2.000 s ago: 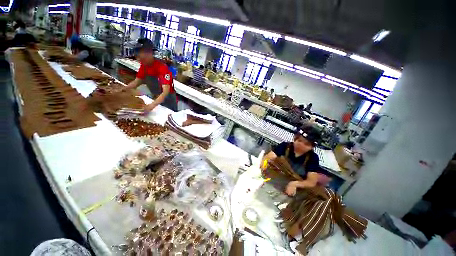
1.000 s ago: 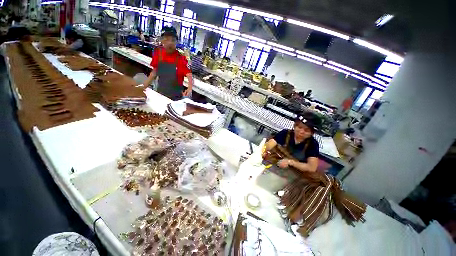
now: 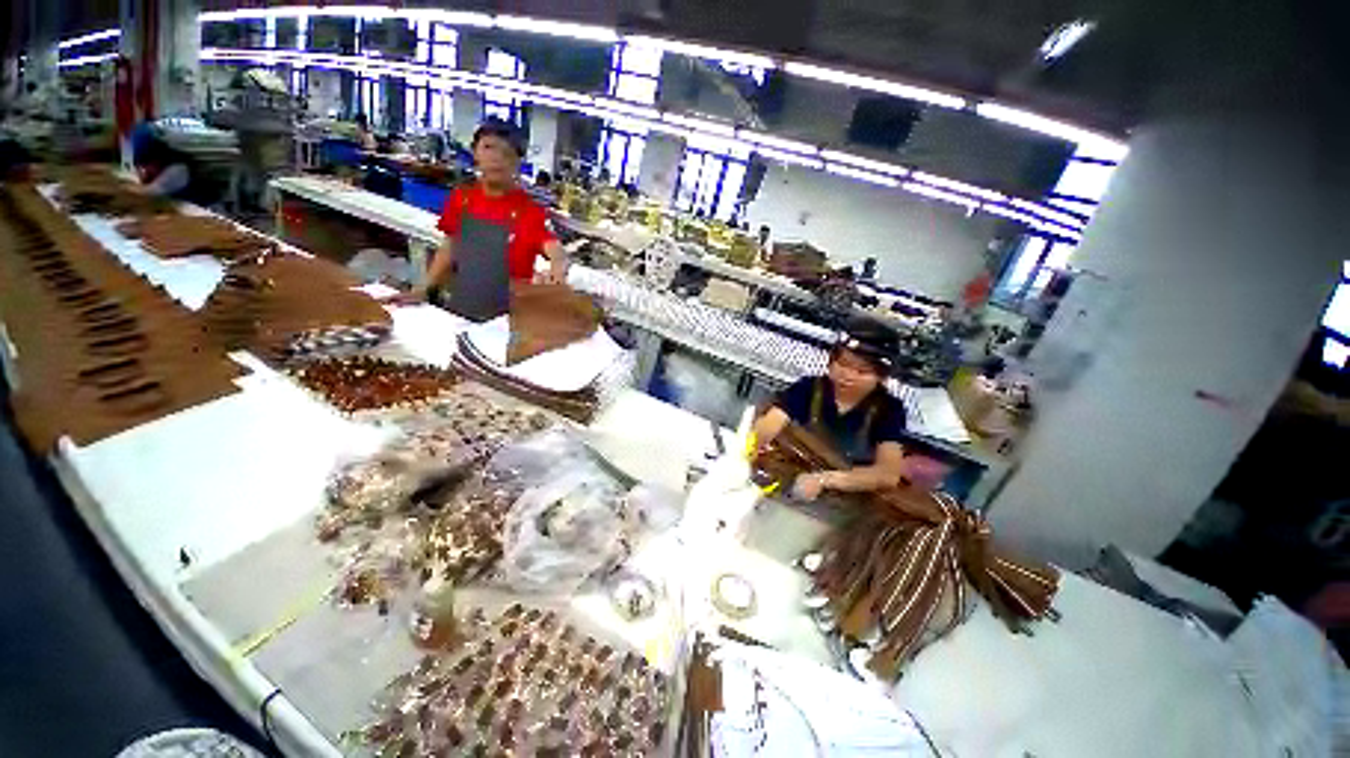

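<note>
Neither of my hands shows. Nearest in front of me, many small brown pieces (image 3: 518, 689) lie spread on the long white-covered table (image 3: 193, 474). Behind them is a heap of small brown and pale pieces (image 3: 444, 511) with a crumpled clear plastic bag (image 3: 570, 518). A small bottle-like container (image 3: 432, 615) stands beside the spread pieces. Two round white discs (image 3: 733, 594) lie to the right, by a brightly lit white object (image 3: 721, 496). A fanned bundle of brown straps (image 3: 903, 570) lies further right.
A seated person (image 3: 844, 422) has hands on brown straps. A person in red (image 3: 496, 237) stands across the table, near a stack of panels (image 3: 541, 363). Brown panels (image 3: 133, 341) cover the far left. A wide pale pillar (image 3: 1170, 341) stands right; a round whitish object (image 3: 190, 745) shows at the bottom edge.
The view has shifted, so the table sits further left. The person in red has straightened up from the panels, and a brown piece now stands raised over the stack. The seated person's hands have moved among the straps.
</note>
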